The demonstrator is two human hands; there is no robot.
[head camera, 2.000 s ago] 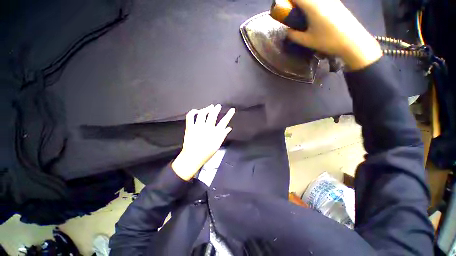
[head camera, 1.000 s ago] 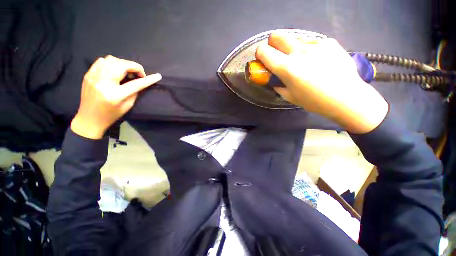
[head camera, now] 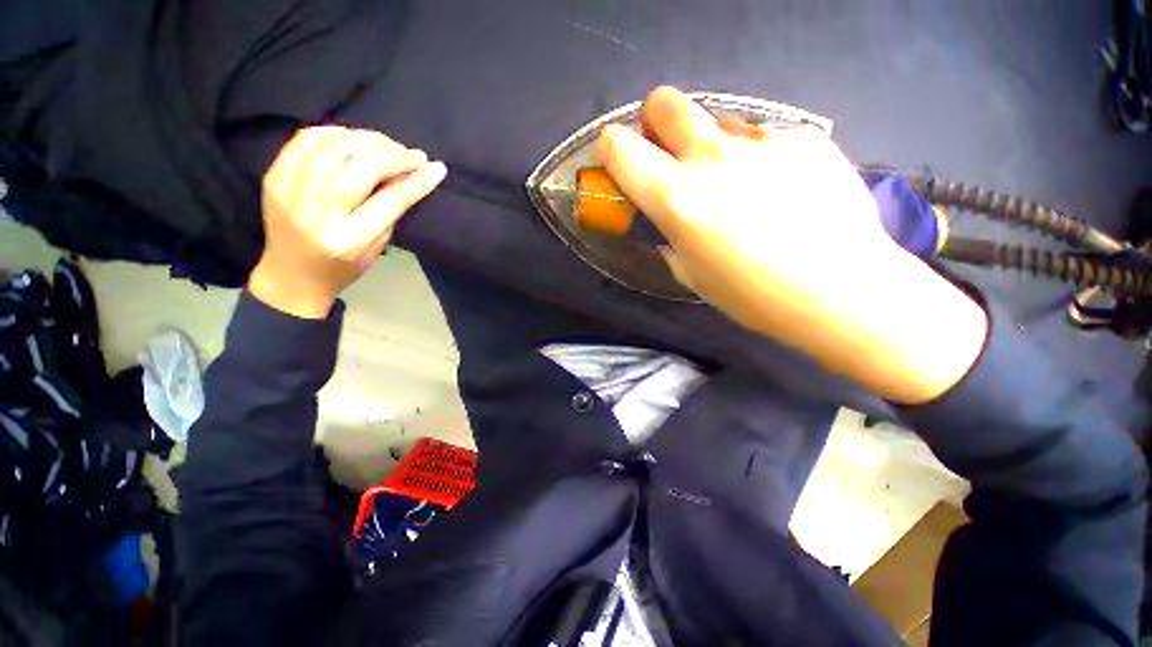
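Note:
My right hand (head camera: 758, 228) is closed around the handle of a steam iron (head camera: 569, 209) with a silver pointed soleplate, an orange-brown handle end and a blue-wrapped rear. The iron's tip points left, towards my left hand. My left hand (head camera: 348, 209) is at the table's near edge with thumb and fingers pinched together, on the end of a black garment piece (head camera: 486, 192). The piece is hard to tell from the dark table cover, and part of it is hidden by the iron.
The dark pressing table (head camera: 505, 57) has layered black cloth (head camera: 202, 76) at left. Ribbed hoses (head camera: 1036, 259) run right from the iron. Black-handled scissors (head camera: 1124, 63) lie far right. Below are a red basket (head camera: 436, 470), a white plastic bag (head camera: 171, 379) and a brown carton (head camera: 916, 575).
My left hand has gone from flat on the strip to a pinch at its left end. My right hand has brought the iron down and left to the near edge. The view has shifted.

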